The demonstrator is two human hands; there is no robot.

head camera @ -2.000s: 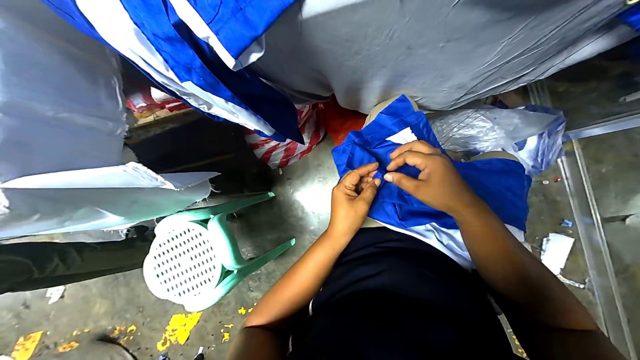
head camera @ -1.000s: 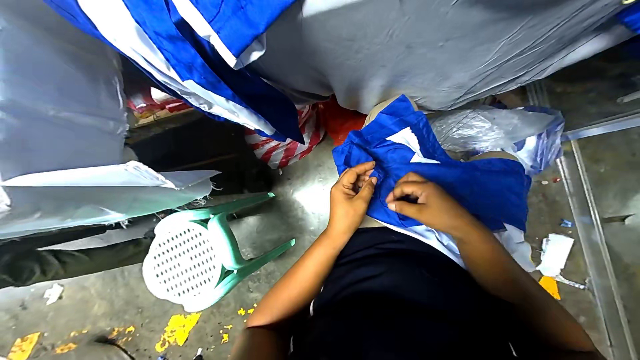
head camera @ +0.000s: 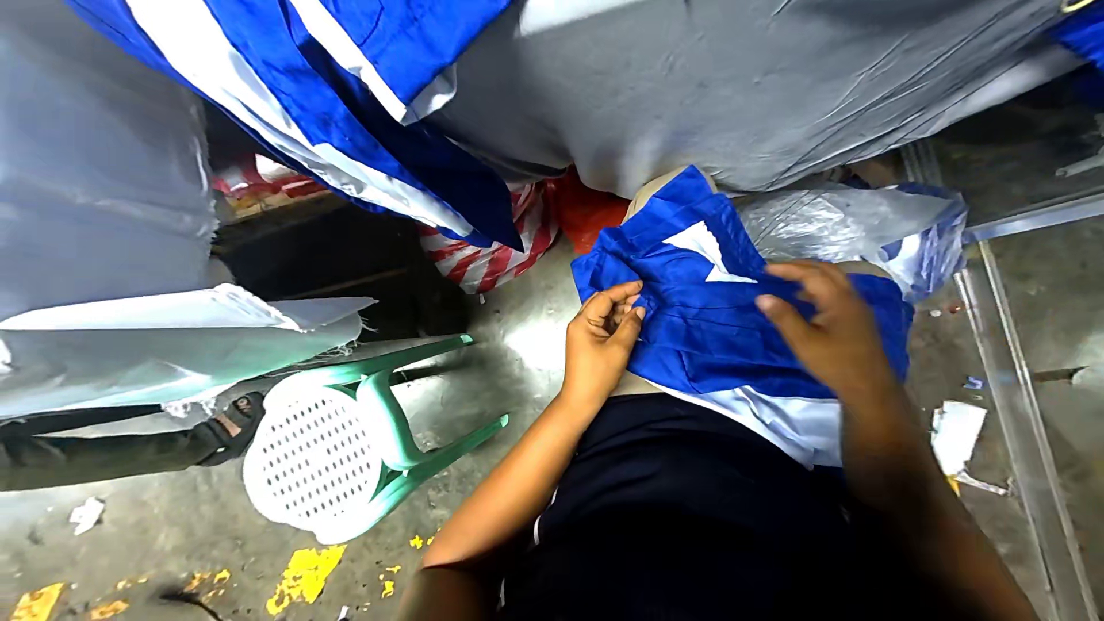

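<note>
A blue and white cloth [head camera: 716, 336] lies spread across the lap and knees, with a white patch on its upper part. My left hand [head camera: 606, 332] pinches the cloth's left edge between thumb and fingers. Over the cloth's right part is my right hand [head camera: 819, 319], blurred, its thumb and fingers apart with nothing seen between them. Whether it touches the cloth is not plain.
A green and white plastic stool [head camera: 315, 457] stands on the floor at left, by another person's foot [head camera: 231, 427]. Grey sheeting [head camera: 673, 86] and blue-white fabric [head camera: 345, 164] hang ahead. Beyond the knees lie a striped bag [head camera: 492, 259] and clear plastic [head camera: 819, 220].
My right hand has moved right, away from my left hand, and its fingers have spread. The left hand keeps its place at the cloth's edge. Another person's foot now shows beside the stool.
</note>
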